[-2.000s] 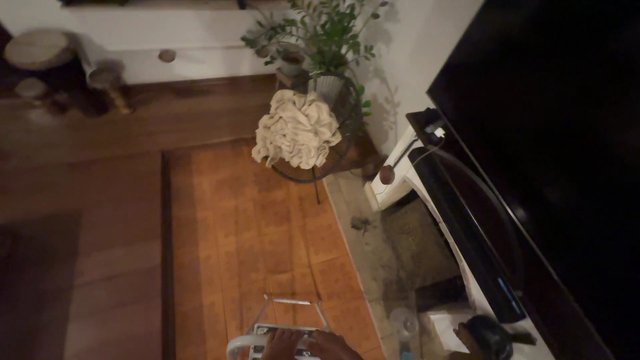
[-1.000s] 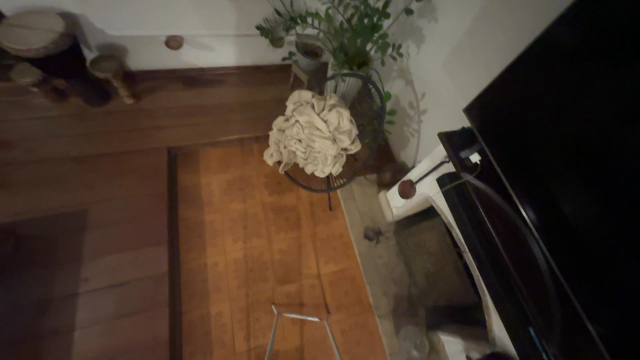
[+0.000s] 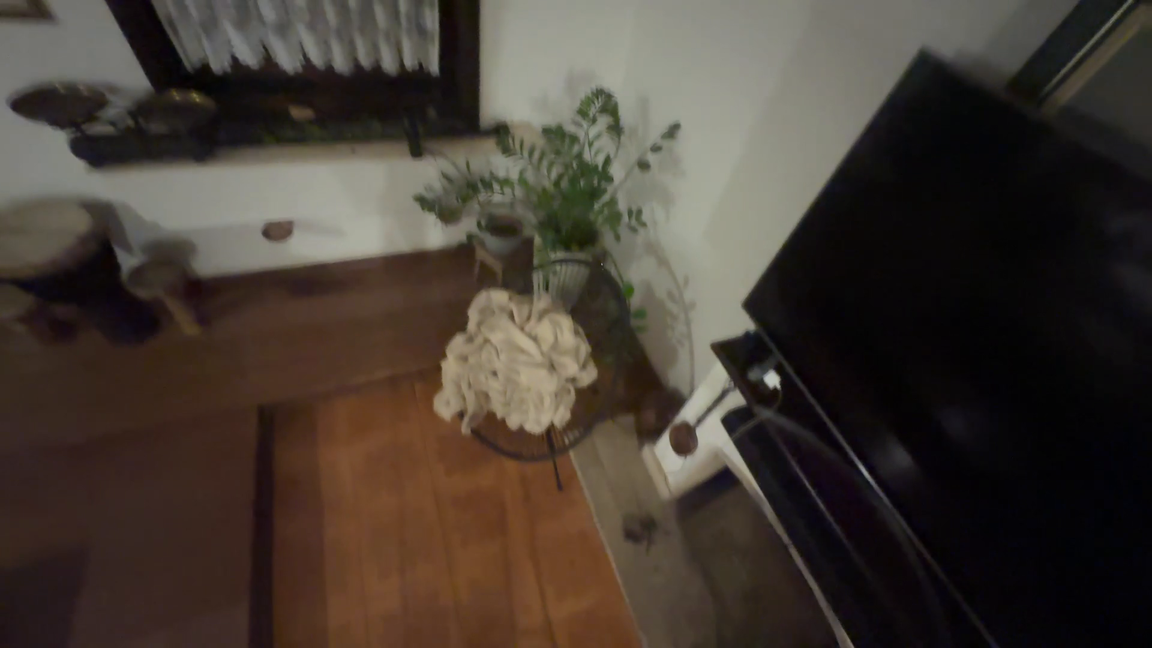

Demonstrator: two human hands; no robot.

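Note:
Neither my left hand nor my right hand shows in the head view now. A crumpled cream cloth (image 3: 517,360) lies in a heap on a round chair with a dark wire rim (image 3: 522,455), near the middle of the view. Just behind the chair stand a leafy green plant in a ribbed pale pot (image 3: 563,277) and a smaller grey pot (image 3: 500,236) on a wooden stand. The picture is somewhat blurred.
A large dark television (image 3: 972,342) and a black soundbar (image 3: 810,513) fill the right side. Drums (image 3: 45,238) stand by the wall at the left. A curtained window (image 3: 306,36) is at the top. An orange-brown wooden floor (image 3: 423,540) stretches below the chair.
A hand on a pale metal frame at the bottom edge two seconds ago has gone out of view; the frame, still visible one second ago, is out of view too. The view has tilted up.

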